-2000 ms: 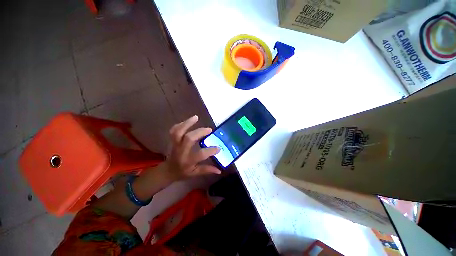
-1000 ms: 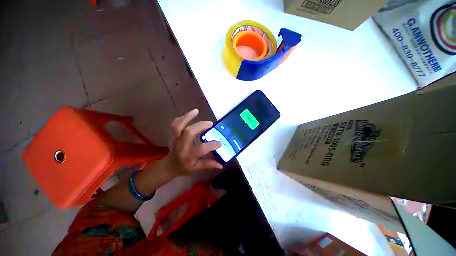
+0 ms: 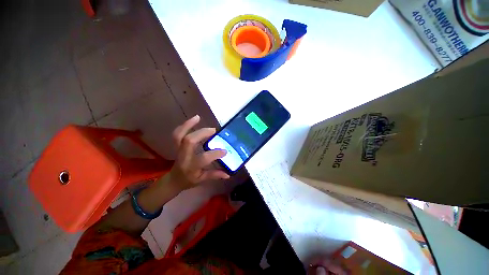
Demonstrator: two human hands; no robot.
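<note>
A smartphone (image 3: 254, 129) with a lit screen and a green patch on it lies slantwise at the white table's edge (image 3: 206, 102), its lower end over the edge. My left hand (image 3: 198, 153) is at that end, with fingertips on its sides and one on the screen. A bracelet is on the wrist. My right hand (image 3: 327, 266) is dim and cut off by the bottom edge, beside an orange box (image 3: 364, 260) that is also cut off. How its fingers hold the box is hidden.
A blue tape dispenser (image 3: 265, 62) with a yellow roll stands behind the phone. A brown carton (image 3: 397, 139) with open flaps is at the right; another carton (image 3: 348, 4) and a printed white bag (image 3: 434, 27) are at the back. An orange stool (image 3: 75, 177) stands on the floor.
The view has shifted slightly, so table things sit higher. My left hand stays at the phone. The orange box shows more at the bottom edge, and part of my right hand shows more clearly.
</note>
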